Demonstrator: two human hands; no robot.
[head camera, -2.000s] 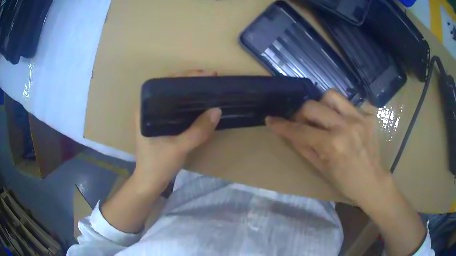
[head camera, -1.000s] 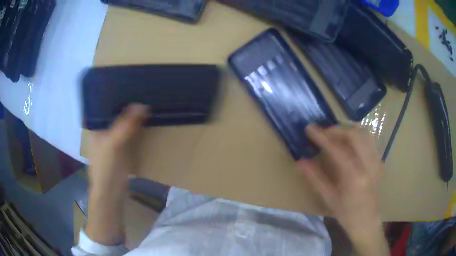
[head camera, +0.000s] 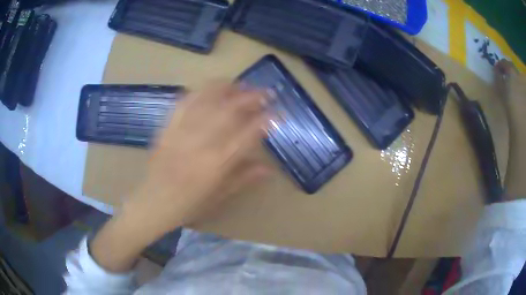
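Note:
My left hand (head camera: 202, 144) is blurred, with its fingers apart, over two black housings. It covers the right end of the left housing (head camera: 124, 115), which lies flat with its ribbed inside up. Its fingertips reach the upper left side of the tilted housing (head camera: 300, 132); contact is unclear. My right hand (head camera: 504, 72) is small and partly cut off at the right edge, beside small dark screws or parts (head camera: 487, 53) on the white, yellow-taped edge. Its fingers are hard to make out.
More housings lie at the back (head camera: 173, 23) and right of centre (head camera: 369, 106). The blue screw tray (head camera: 416, 17) is at the top. The black electric screwdriver (head camera: 481, 144) lies at right, its cord (head camera: 421, 178) crossing the cardboard (head camera: 346, 224). Dark units stand at far left (head camera: 23, 57).
The housing from my left hand now lies ribbed side up at left. My left hand has moved right. My right hand has left the tilted housing and reached to the far right edge.

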